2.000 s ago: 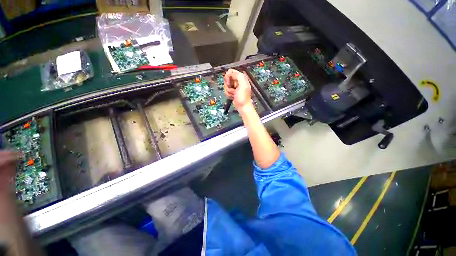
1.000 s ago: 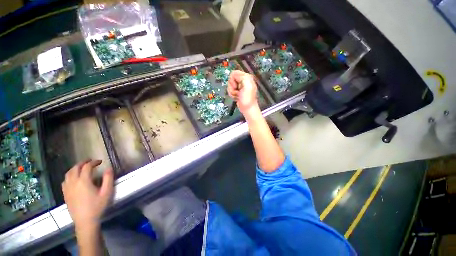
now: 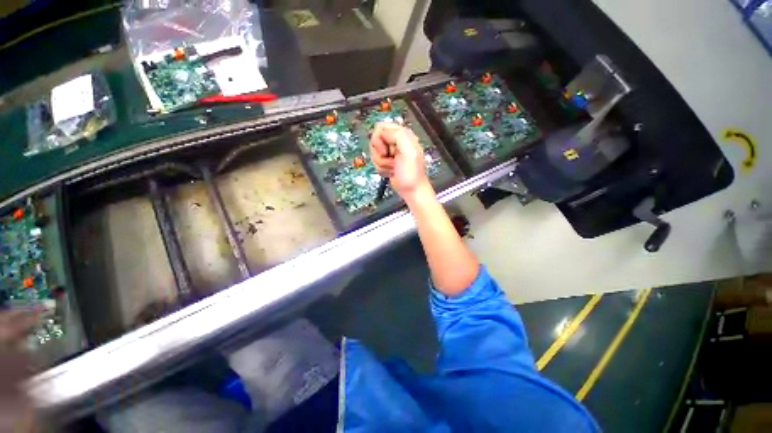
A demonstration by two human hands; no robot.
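Note:
My right hand (image 3: pixel 398 159) is a fist above the middle carrier (image 3: pixel 340 221), closed on a thin dark stick (image 3: pixel 382 188) that points down beside a green circuit board (image 3: pixel 355 183). The hand partly hides the boards on the carrier's right side. Orange-red parts stand on the boards. My left hand (image 3: pixel 15 359) is blurred and cut off by the left edge, over the near part of the left carrier (image 3: pixel 72 296); its fingers and any held thing cannot be made out.
A third carrier (image 3: pixel 457 148) lies at the black machine opening (image 3: pixel 677 161). A silver rail (image 3: pixel 254 300) runs along the near side. Beyond the conveyor lie a bagged sample board (image 3: pixel 182 82), a red strip (image 3: pixel 239 98) and a parts bag (image 3: pixel 69 114). Bits lie scattered in the trough (image 3: pixel 262 199).
My left hand has moved left from over the near rail to the left carrier. My right hand has shifted slightly left, still a fist above the middle carrier. The view has shifted a little.

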